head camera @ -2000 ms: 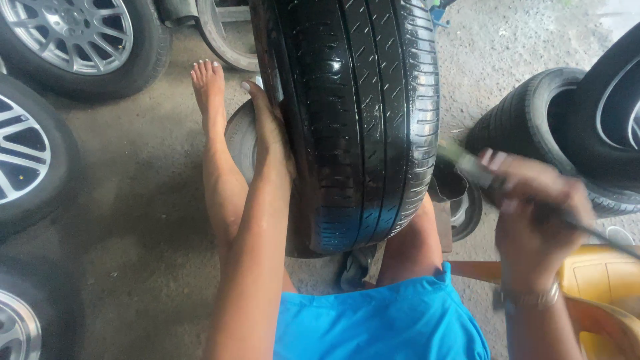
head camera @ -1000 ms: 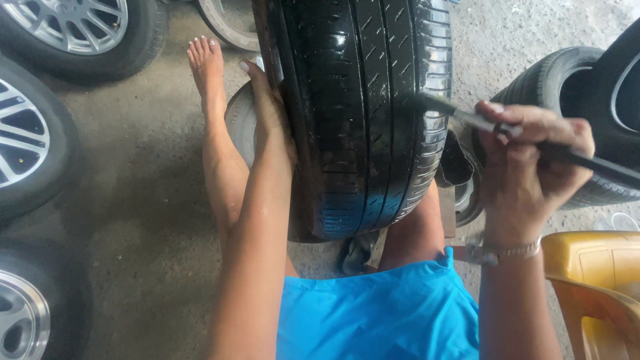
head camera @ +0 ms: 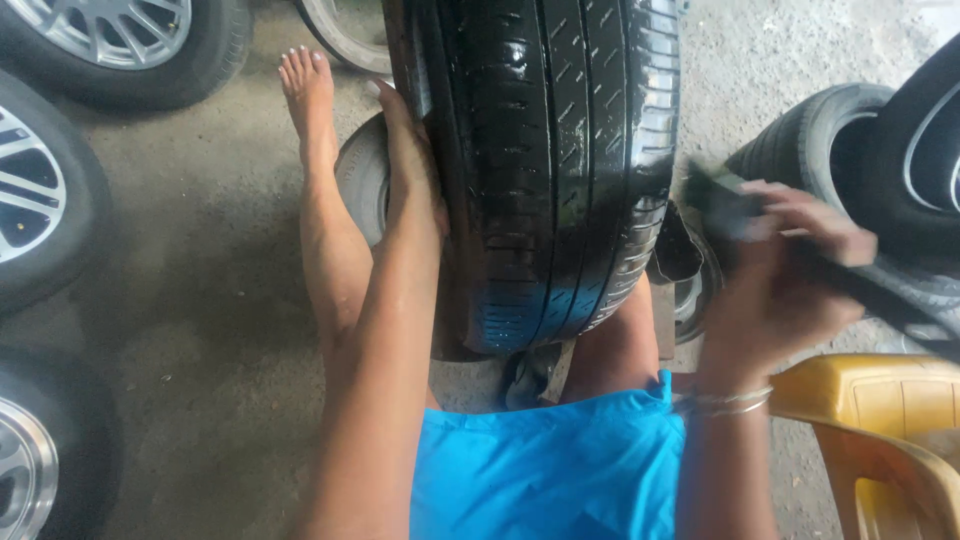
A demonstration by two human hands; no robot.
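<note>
A black car tyre (head camera: pixel 555 172) with a wet, glossy tread stands upright in front of me, between my legs. My left hand (head camera: pixel 411 161) lies against its left sidewall, thumb pointing up, and the fingers are mostly hidden by the tyre. Beside the right edge of the tread, my right hand (head camera: pixel 795 262) grips a long dark-handled brush (head camera: pixel 862 281); both are blurred. The brush's head points at the right shoulder of the tread, and whether it touches the rubber is unclear.
Tyres on alloy wheels (head camera: pixel 45 187) lie along the left. A grey tyre (head camera: pixel 364 176) is partly hidden behind my left hand. More tyres (head camera: pixel 814 142) are at the right, above a yellow plastic chair (head camera: pixel 832 382). A bare foot (head camera: pixel 307 90) rests on the concrete floor.
My right hand with the brush has shifted about; the brush head was over the tread one second ago and is now at its right edge. My left hand stays against the tyre's left side.
</note>
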